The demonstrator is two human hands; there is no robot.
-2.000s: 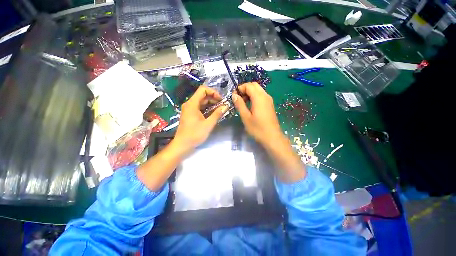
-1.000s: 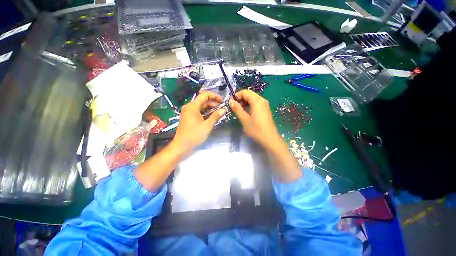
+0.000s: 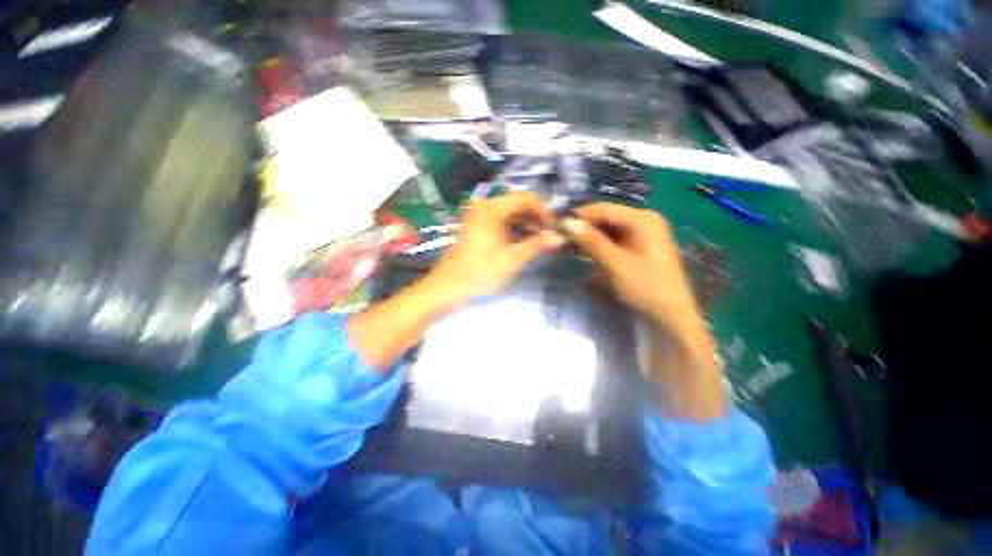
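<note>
The view is motion-blurred. My left hand (image 3: 495,248) and my right hand (image 3: 631,255) meet above the far edge of the black work tray (image 3: 490,454), fingertips almost touching. My left fingers pinch a small dark piece (image 3: 527,228), mostly hidden by the fingers. My right thumb and finger are pinched at its right end; blur hides whether they hold a part. A bright white glare sheet (image 3: 479,380) lies on the tray under my wrists.
A black parts heap (image 3: 618,179) lies beyond my hands. Blue-handled cutters (image 3: 740,204) lie to the right. White paper (image 3: 332,163) and a large clear plastic stack (image 3: 120,206) are at left. A dark mass (image 3: 941,380) stands at the right edge.
The camera view has swung, so the bench and hands appear shifted right and blurred. The long black stick that stood up from my fingertips no longer shows clearly.
</note>
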